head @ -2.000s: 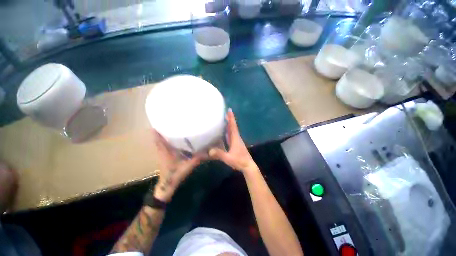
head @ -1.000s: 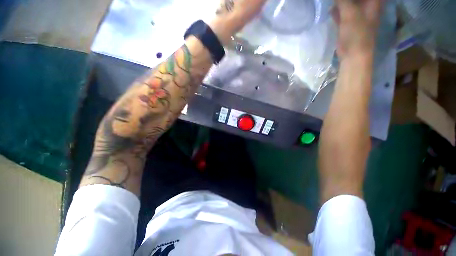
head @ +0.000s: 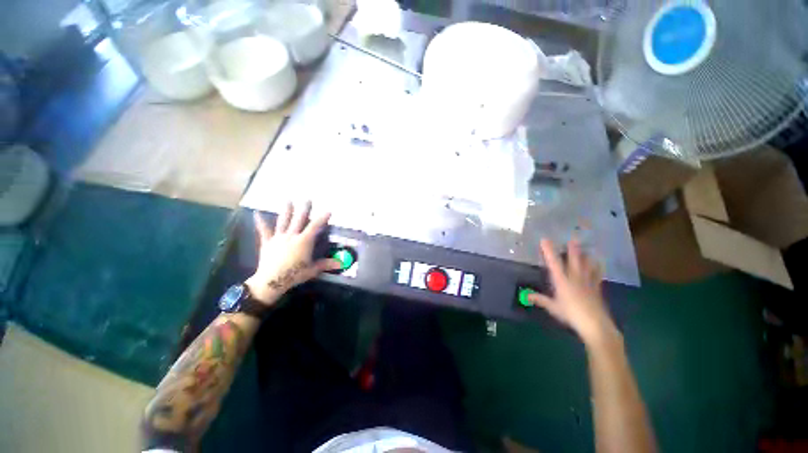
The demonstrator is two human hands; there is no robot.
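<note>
My left hand (head: 291, 252) lies at the front left of the machine panel, fingers spread, its thumb on the left green button (head: 344, 257). My right hand (head: 574, 287) is at the front right, fingers spread, its thumb on the right green button (head: 527, 296). Both hands hold nothing. A red button (head: 436, 280) sits between them on the dark panel. The white rounded housing (head: 483, 78) stands at the back of the silver plate (head: 310, 164), over crinkled plastic film (head: 503, 190). What lies under the housing is hidden.
White bowl-shaped parts (head: 254, 74) stand on cardboard (head: 146, 146) at the upper left, on a green bench (head: 133, 257). A wire-caged fan (head: 680, 37) with a blue centre is at the upper right. An open carton (head: 753, 221) is on the floor at the right.
The housing was in both hands over the bench two seconds ago and now stands on the plate. Both hands have drawn back from the plate to the two green buttons.
</note>
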